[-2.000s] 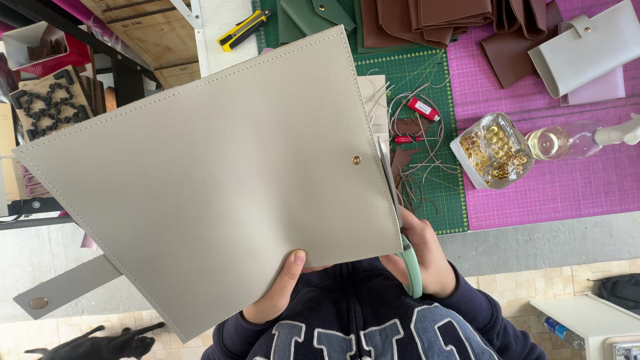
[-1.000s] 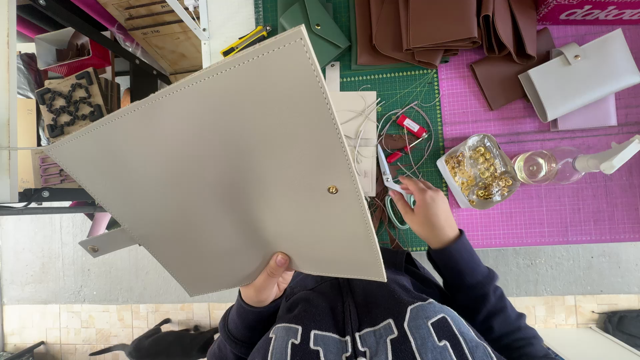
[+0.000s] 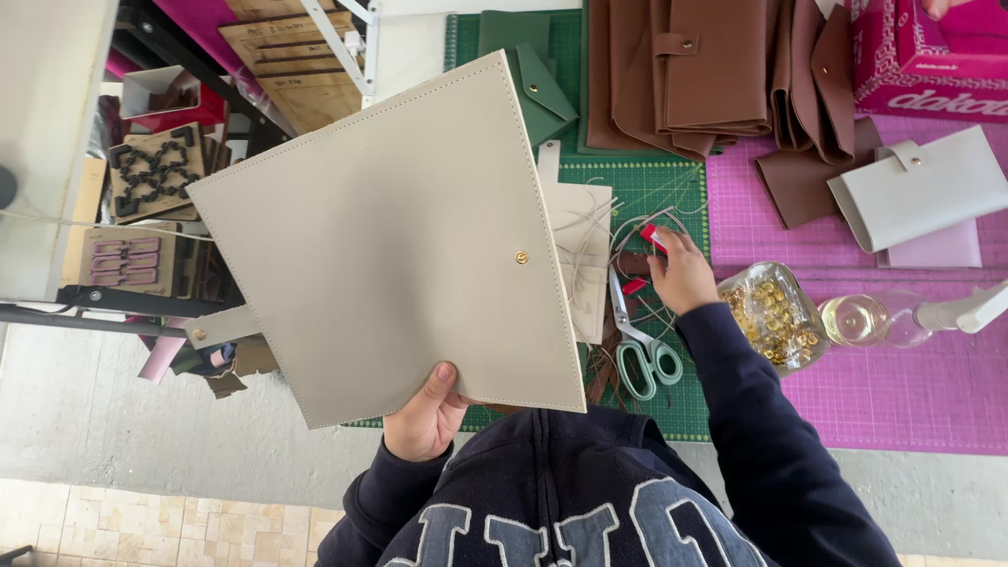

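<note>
A large light grey stitched leather case point(image 3: 378, 252) with a gold snap is held up by my left hand point(image 3: 428, 413), which grips its lower edge with the thumb on top. A strap point(image 3: 228, 325) sticks out at its left. My right hand point(image 3: 683, 272) has its fingers on a red lighter-like item point(image 3: 653, 236) over the green cutting mat point(image 3: 685, 394). Scissors with mint handles point(image 3: 646, 366) lie just below that hand, beside a second red item point(image 3: 635, 286) and loose cord offcuts point(image 3: 579, 228).
Gold snap parts sit in a tray point(image 3: 772, 315) beside a clear spray bottle point(image 3: 898, 317). Brown leather cases point(image 3: 709, 71), a green case point(image 3: 539, 94) and a pale case point(image 3: 921, 189) lie across the back. A metal-framed shelf point(image 3: 150, 299) stands at the left.
Two seconds ago the scissors were in my right hand at the case's edge; now they lie on the mat. My right hand has moved up to the red item.
</note>
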